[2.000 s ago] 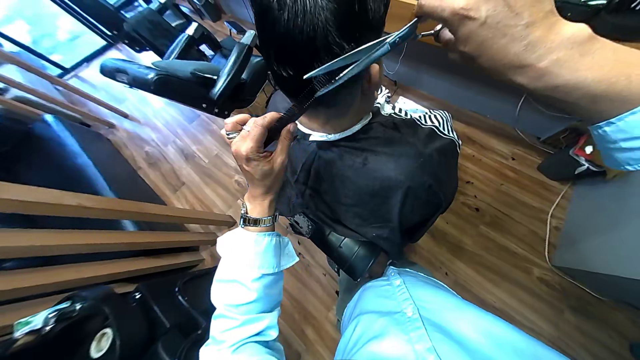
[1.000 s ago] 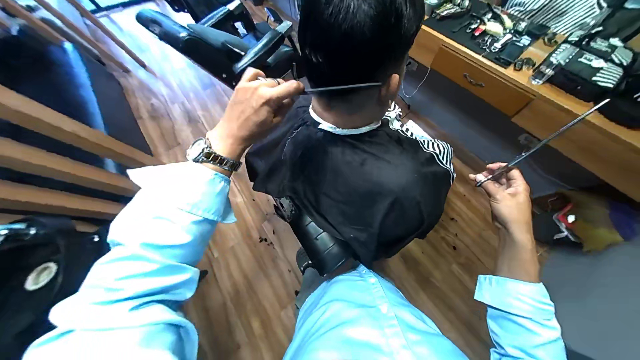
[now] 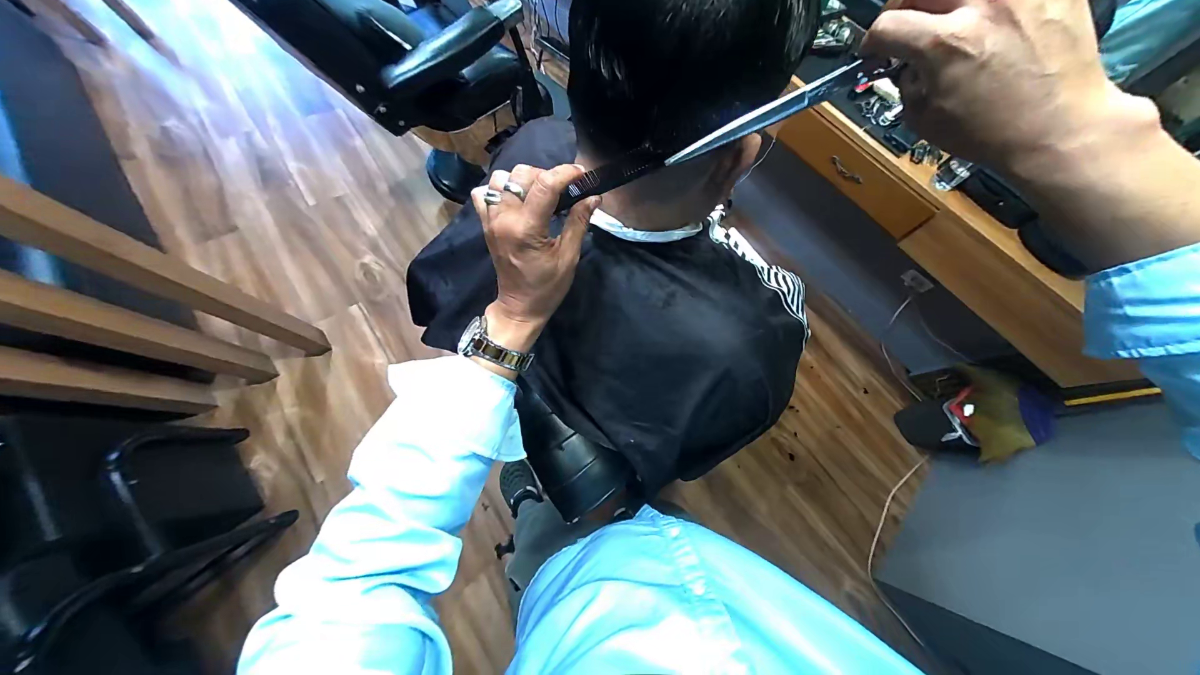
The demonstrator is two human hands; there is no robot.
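A seated person with short black hair (image 3: 689,66) is seen from behind, wearing a black barber's cape (image 3: 675,347) and a white neck strip (image 3: 647,231). My left hand (image 3: 532,234), with rings and a wristwatch, grips a black comb (image 3: 623,175) that lies against the hair at the nape. In my right hand (image 3: 994,103), at the upper right, are long hair scissors (image 3: 769,114). Their blades slant down to the left, with the tips at the comb. Whether the blades are parted I cannot tell.
A black barber chair (image 3: 450,56) stands at the upper left. Wooden slats (image 3: 159,262) and black chairs (image 3: 122,497) are on the left. To the right is a wooden counter (image 3: 994,248) with tools, and a cable (image 3: 881,534) trails below a dark cap (image 3: 923,425).
My right hand has risen from low on the right, bringing the scissors to the nape. My left hand still holds the comb, which now slants instead of lying nearly level.
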